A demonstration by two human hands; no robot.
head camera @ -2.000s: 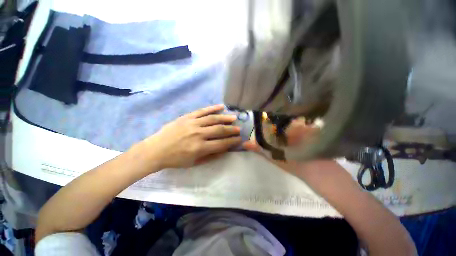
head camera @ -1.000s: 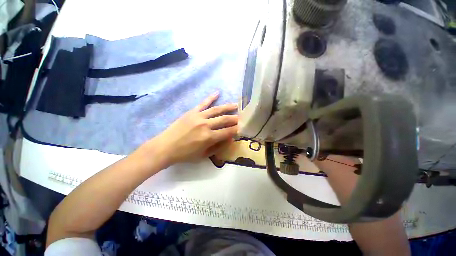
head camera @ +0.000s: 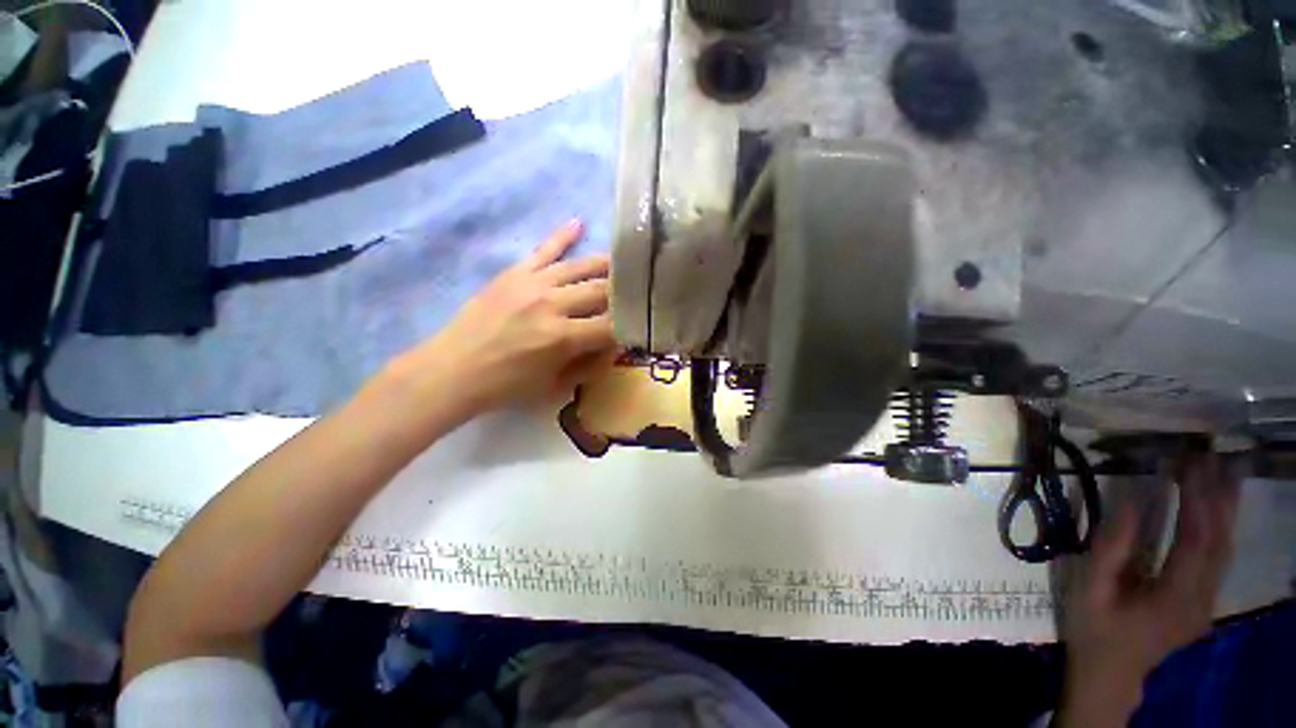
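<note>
A pale grey-blue front panel (head camera: pixel 327 334) lies on the white table left of the sewing machine. It carries a dark pocket bag (head camera: pixel 149 242) and two narrow dark strips, the longer one (head camera: pixel 355 168) above the shorter one (head camera: pixel 292 266). My left hand (head camera: pixel 533 327) rests flat on the panel's right part, fingers spread, fingertips beside the machine head (head camera: pixel 682 199). My right hand (head camera: pixel 1158 548) is at the far right, just right of the black-handled scissors (head camera: pixel 1049 505). Its fingertips reach a dark area under the machine arm, and what they touch is unclear.
The grey-green guard loop (head camera: pixel 839 306) stands in front of the machine head. The yellowish needle plate area (head camera: pixel 633 410) shows below it. A printed ruler (head camera: pixel 682 580) runs along the table's front edge. Dark cloth (head camera: pixel 36 242) is at the far left.
My right hand has moved from behind the guard loop out to the right, beside the scissors. My left hand stays on the panel. The head view has shifted, moving the machine left in the picture.
</note>
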